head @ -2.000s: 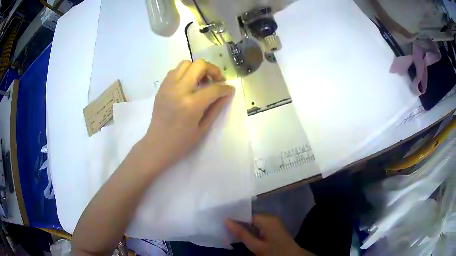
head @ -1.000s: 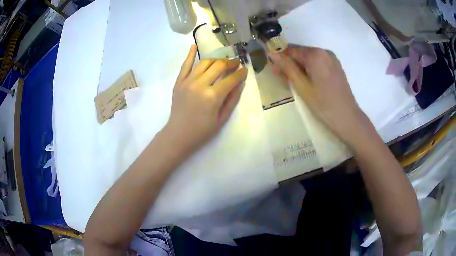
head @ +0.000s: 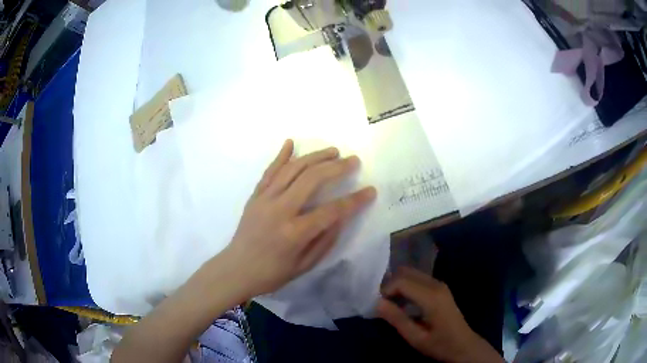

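Observation:
A thin white fabric piece (head: 234, 177) lies left of and below the needle, its upper edge at the presser foot (head: 335, 41) and its lower end hanging over the table's front edge. My left hand (head: 301, 213) lies flat on it, fingers spread, holding nothing. My right hand (head: 418, 308) is below the table edge, thumb and fingers at the fabric's lower right corner, which it pinches. The needle plate and bed slide (head: 383, 85) show right of the fabric.
A tan card (head: 157, 117) lies at the left. A white sheet (head: 468, 106) covers the right, with a pink ribbon (head: 594, 64) beyond it. A blue tray (head: 53, 177) is at far left. Loose white pieces (head: 603, 269) heap at lower right. Ruler markings (head: 423, 186) run near the front edge.
My left hand has moved from beside the needle toward the front and opened flat. My right hand has gone from beside the machine head down to the fabric's lower corner.

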